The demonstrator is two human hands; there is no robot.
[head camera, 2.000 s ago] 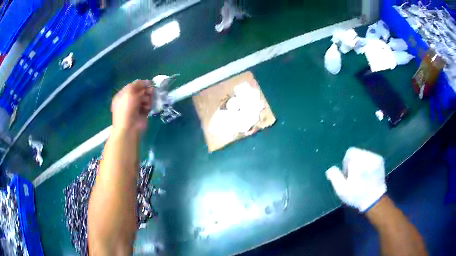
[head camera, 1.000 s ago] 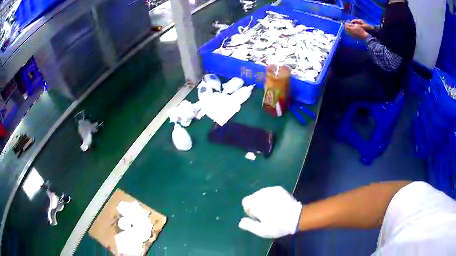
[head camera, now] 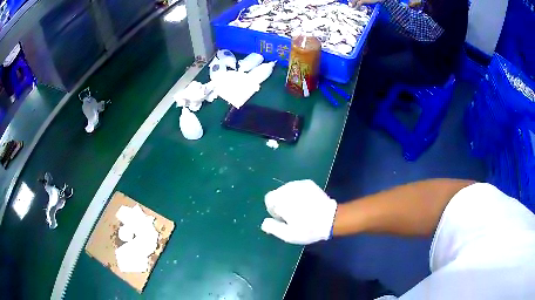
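My right hand [head camera: 300, 212], in a white knit glove, is over the bench near its right edge. Its fingers are curled, and a thin pin-like line shows just above them; whether the hand holds it I cannot tell. My left hand is out of the picture. The tan cardboard square [head camera: 104, 241] with white grease [head camera: 136, 237] lies at the lower left of the bench, beside the pale rail. Two white units, one nearer [head camera: 54, 200] and one farther [head camera: 91, 111], lie apart on the green conveyor.
A blue crate [head camera: 273, 48] full of white parts stands at the back. Before it are an amber bottle [head camera: 303, 65], crumpled white gloves or wipes [head camera: 234, 85] and a dark phone [head camera: 263, 122]. Another person [head camera: 437, 38] and a blue stool [head camera: 413, 117] are beyond the bench's right edge.
The view has swung right; my bare left hand, which was near a white unit, and the metal pile have left the picture. My gloved right hand is still over the bench.
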